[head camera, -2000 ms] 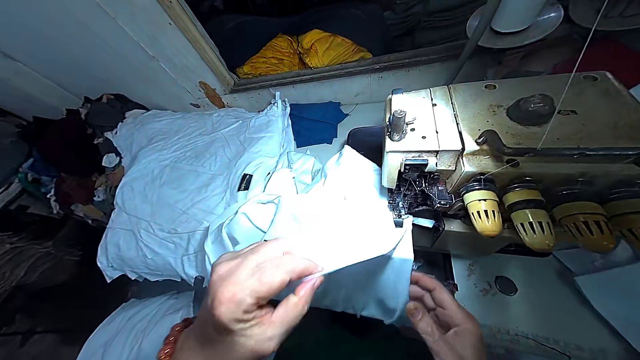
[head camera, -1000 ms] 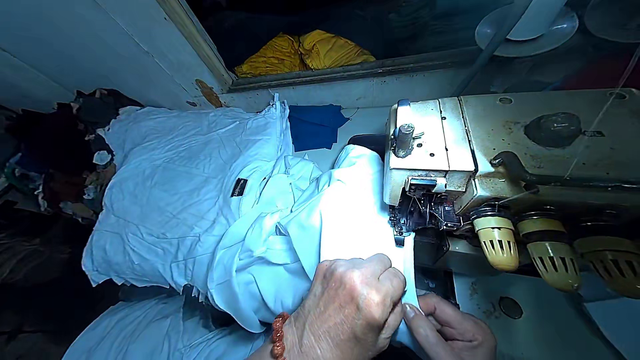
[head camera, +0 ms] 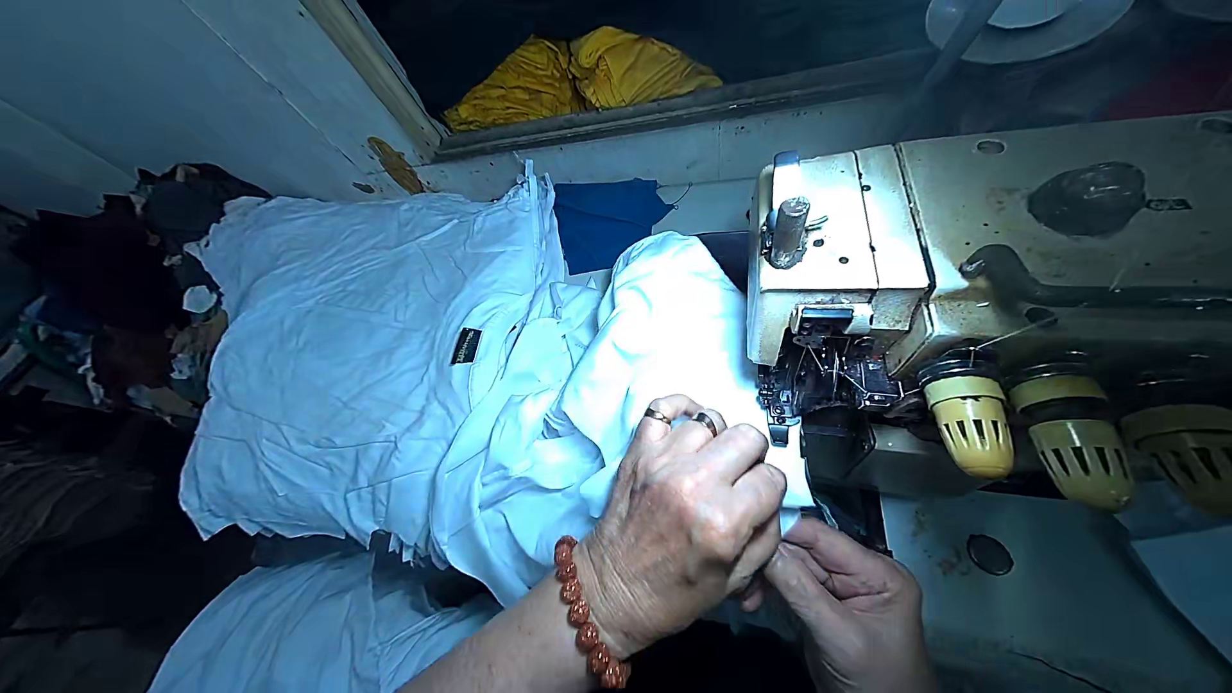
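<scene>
White fabric (head camera: 664, 318) lies bunched left of an overlock sewing machine (head camera: 837, 221), its right edge running beneath the presser foot (head camera: 779, 428). My left hand (head camera: 693, 510), with two rings and a red bead bracelet (head camera: 585, 621), bears on the fabric just below and left of the foot, fingers curled over its edge. Close against it, my right hand (head camera: 847, 597) pinches the near end of that edge between thumb and fingers. The fingertips of both hands partly cover the cloth there. A stack of white garments (head camera: 356, 356) with a dark label (head camera: 466, 346) joins the bunched fabric at the left.
A blue cloth piece (head camera: 606, 221) lies behind the fabric. Yellow-capped thread tension knobs (head camera: 968, 423) line the machine's front. Dark scraps (head camera: 106, 279) are heaped at the far left, and more white cloth (head camera: 298, 626) hangs low. Yellow cloth (head camera: 587, 72) sits beyond the ledge.
Two seconds ago my hands were apart, the left on the fabric's near edge; now they are close together below the presser foot. The raised fabric edge has come down.
</scene>
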